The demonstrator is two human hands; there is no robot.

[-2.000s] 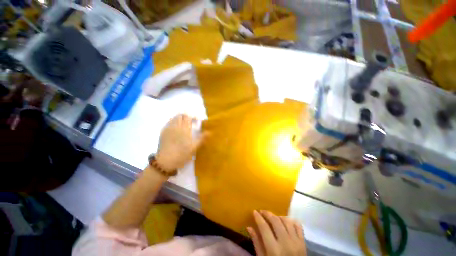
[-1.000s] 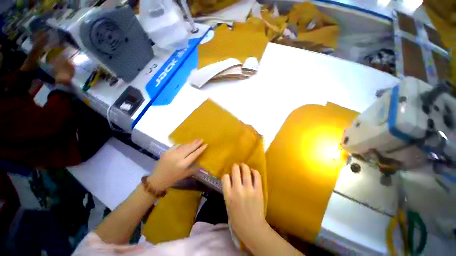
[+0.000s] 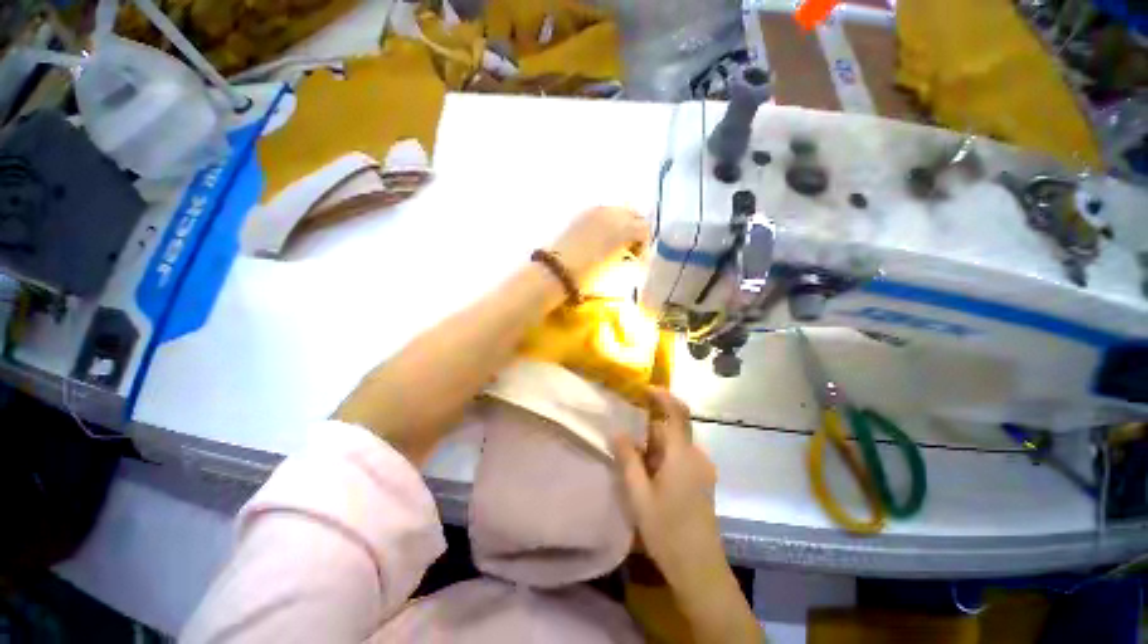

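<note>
The mustard-yellow garment piece (image 3: 585, 337) lies bunched left of the needle area, under the bright lamp. Its pale backing side (image 3: 550, 484) hangs over the table's front edge toward my lap. My left hand (image 3: 607, 237) is behind the piece, close to the machine head, blurred by glare; whether it holds cloth is unclear. My right hand (image 3: 667, 468) grips the edge of the yellow piece in front of the needle area. The sewing machine head (image 3: 718, 239) stands to the right; needle and presser foot are hard to make out.
Scissors (image 3: 859, 455) with yellow and green handles lie right of the needle. A fanned stack of pale curved pieces (image 3: 330, 199) lies on yellow cloth (image 3: 365, 111) at the back left. A neighbouring machine (image 3: 189, 245) is at far left.
The view has swung right. The flat yellow piece is now gathered with its pale side showing. My left hand has moved forward to behind the needle area, and my right hand nearer the machine.
</note>
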